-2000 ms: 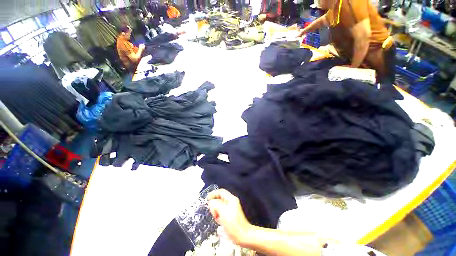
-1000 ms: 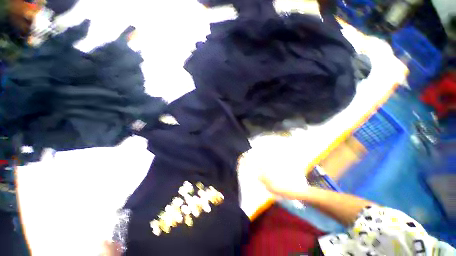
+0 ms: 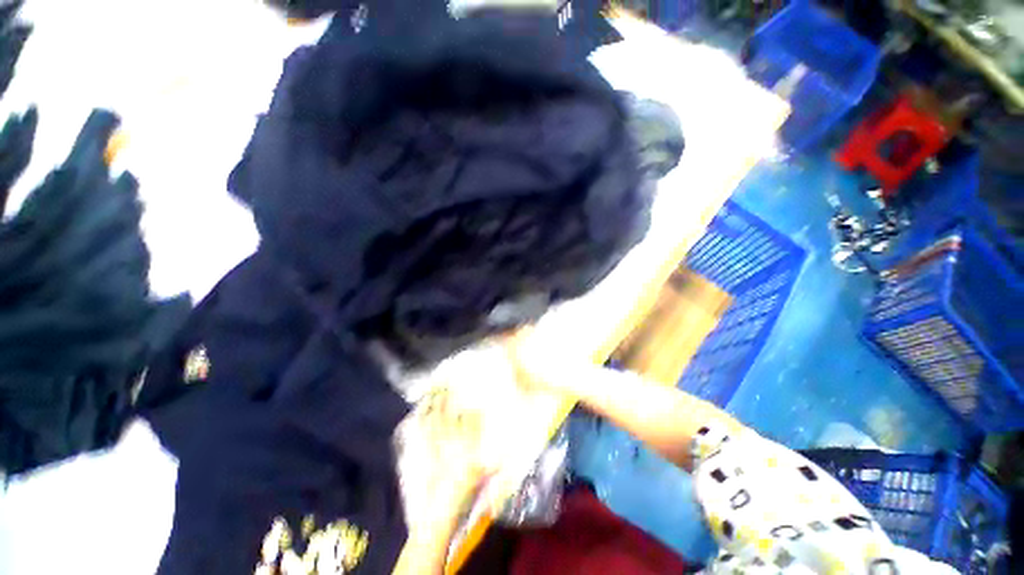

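Observation:
Whitish and gold buttons [image 3: 312, 548] lie loose on the dark garment [image 3: 281, 449] at the bottom of the view, cut off by its edge. My left hand [image 3: 444, 432] is over the table, right of that garment. My right hand [image 3: 537, 357] is at the near edge of the navy garment heap [image 3: 449, 169], just beyond my left hand. Both hands are overexposed and blurred; their fingers and anything held cannot be made out. Crinkled clear plastic [image 3: 541, 489] shows at the table's edge, below the hands.
The white table [image 3: 707, 90] has a yellow-orange edge. Greyer garments [image 3: 79, 303] lie at the left. Right of the table, on the blue floor, are a blue crate with brown board [image 3: 736, 292], more blue crates [image 3: 954, 326] and a red stool [image 3: 895, 144]. Dark red cloth [image 3: 595, 539] is below.
The view has swung right, so the garments and buttons sit further left. My right hand has moved to the heap's near edge. My left hand has come from the lower left to beside it.

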